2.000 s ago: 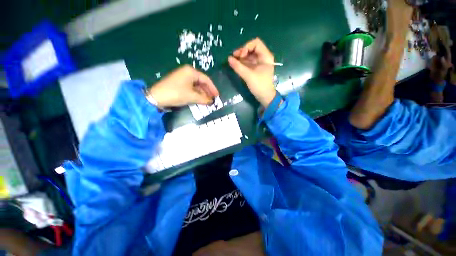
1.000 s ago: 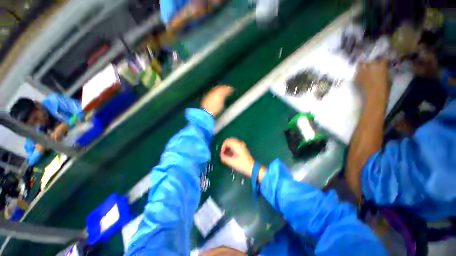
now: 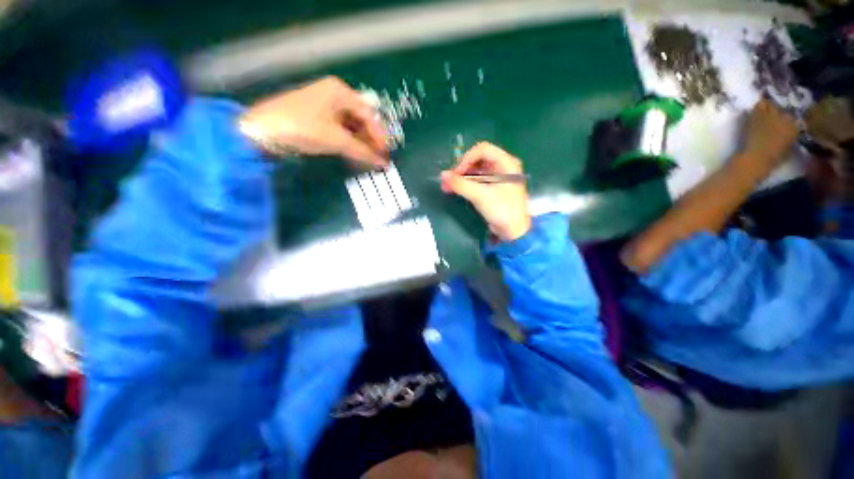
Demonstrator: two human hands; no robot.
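Note:
A small white panel with dark dividing lines (image 3: 379, 198) lies on the green mat. My left hand (image 3: 323, 122) is above its top edge, thumb and fingers close together; blur hides whether they grip anything. My right hand (image 3: 492, 192) is right of the panel, apart from it, and holds thin tweezers (image 3: 501, 177) roughly level. A long white strip panel (image 3: 351, 266) lies at the near bench edge, just below the small panel. A heap of tiny white pieces (image 3: 404, 103) lies beyond the small panel, partly hidden by my left hand.
A blue bin (image 3: 126, 101) stands at upper left. A solder wire spool (image 3: 654, 133) stands at right. Beyond it, component piles (image 3: 686, 62) lie on a white surface, near a neighbour's forearm (image 3: 698, 210). A grey box with a yellow label (image 3: 21, 229) is far left.
The view has swung back down to the mat. My left hand, stretched far forward one second ago, is back at the small panel. The tweezers show again in my right hand.

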